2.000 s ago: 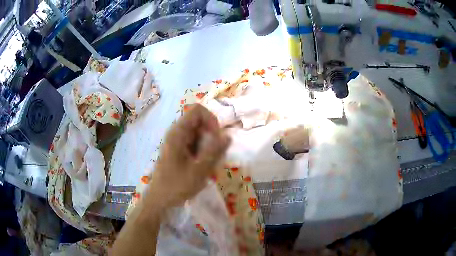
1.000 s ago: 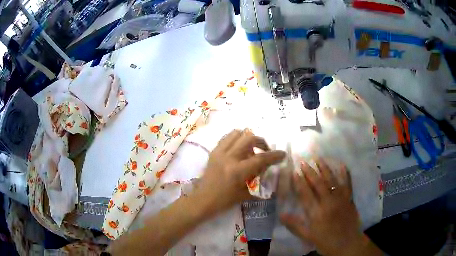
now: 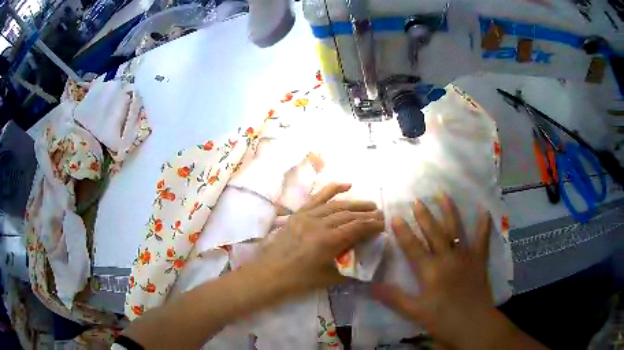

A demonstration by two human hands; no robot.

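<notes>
The garment panel, pale wrong side up (image 3: pixel 455 167), lies flat under the lamp and right of the needle, its right edge showing orange flowers. My left hand (image 3: pixel 321 232) rests on the cloth below the needle, fingers pointing right, near a seam line. My right hand (image 3: pixel 445 266) lies spread on the pale panel, fingers apart, with a ring on one finger. A floral strip, right side up (image 3: pixel 181 198), curves from the needle area down to the left. The presser foot and needle (image 3: pixel 371 133) are above my hands, blurred by glare.
The white sewing machine head (image 3: pixel 383 41) stands at the top, with a round black knob (image 3: pixel 410 117) beside the needle. Blue-handled scissors (image 3: pixel 581 183), orange-handled snips (image 3: pixel 546 167) and a long dark tool lie right. A crumpled floral bundle (image 3: pixel 82 154) lies at the table's left edge.
Both hands came onto the panel below the needle. My left hand has since flattened, its fingers lower and straighter. The floral strip at left was spread out, and the view has shifted.
</notes>
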